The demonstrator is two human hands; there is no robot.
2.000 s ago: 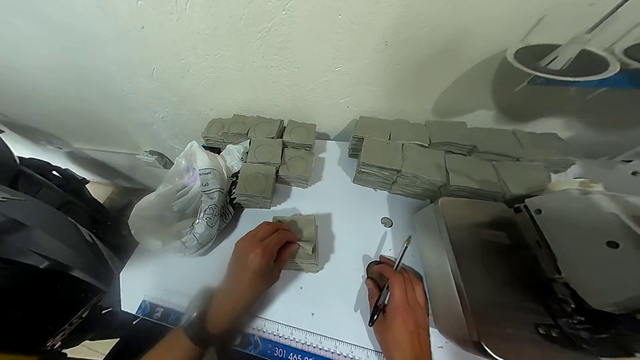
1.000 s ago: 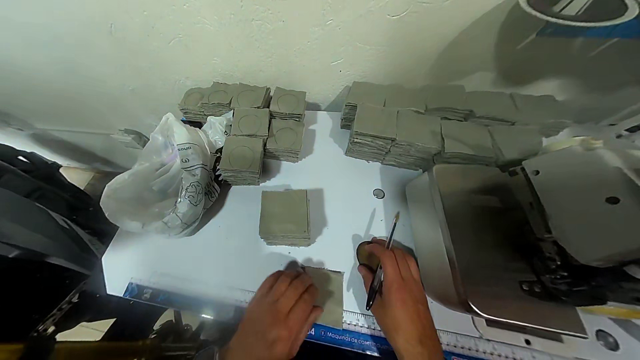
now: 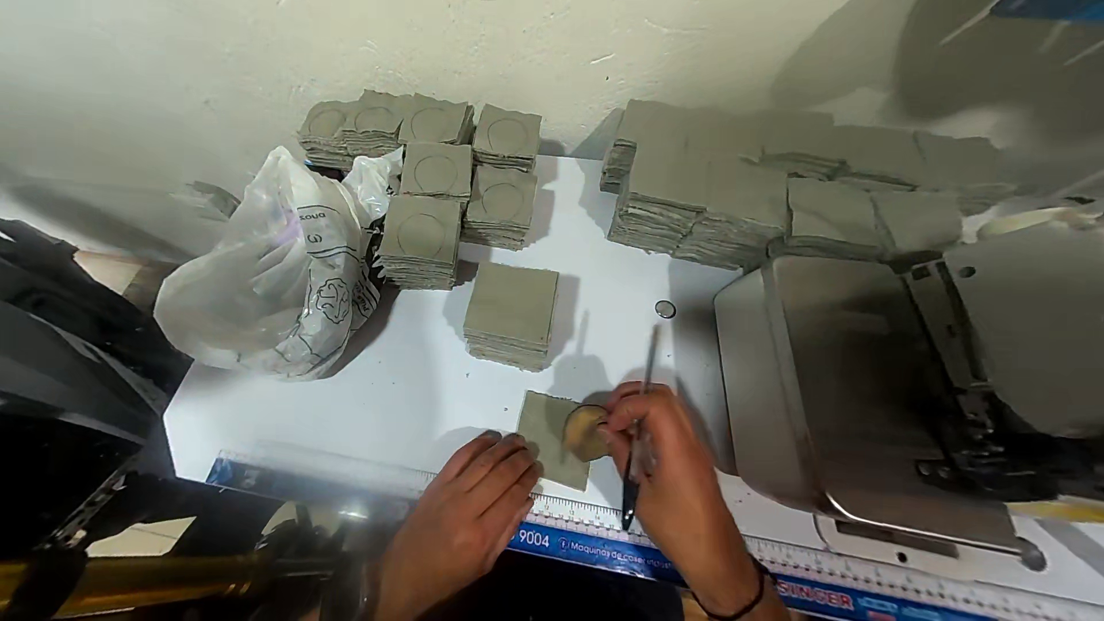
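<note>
A single grey-green fabric square [image 3: 549,431] lies near the table's front edge. The fingertips of my left hand [image 3: 479,509] rest on its left side, and that hand grips nothing. Between the fingers of my right hand [image 3: 668,466] is a round disc [image 3: 586,433], held over the right part of the square; whether it touches the fabric I cannot tell. The same hand also carries a ballpoint pen [image 3: 642,405], tip pointing away from me. Just beyond stands a small stack of plain squares [image 3: 512,302]. A coin-like metal disc [image 3: 665,309] lies to its right.
Stacks of squares with drawn circles [image 3: 423,231] stand at the back left beside a white plastic bag [image 3: 259,293]. Plain stacks [image 3: 742,194] fill the back right. A sewing machine [image 3: 845,371] occupies the right side. A printed measuring strip [image 3: 604,548] runs along the front edge.
My right hand has brought the round disc from the table beside the square to over it. Two seconds ago my left hand was at the small stack; now it is on the single square near the front edge.
</note>
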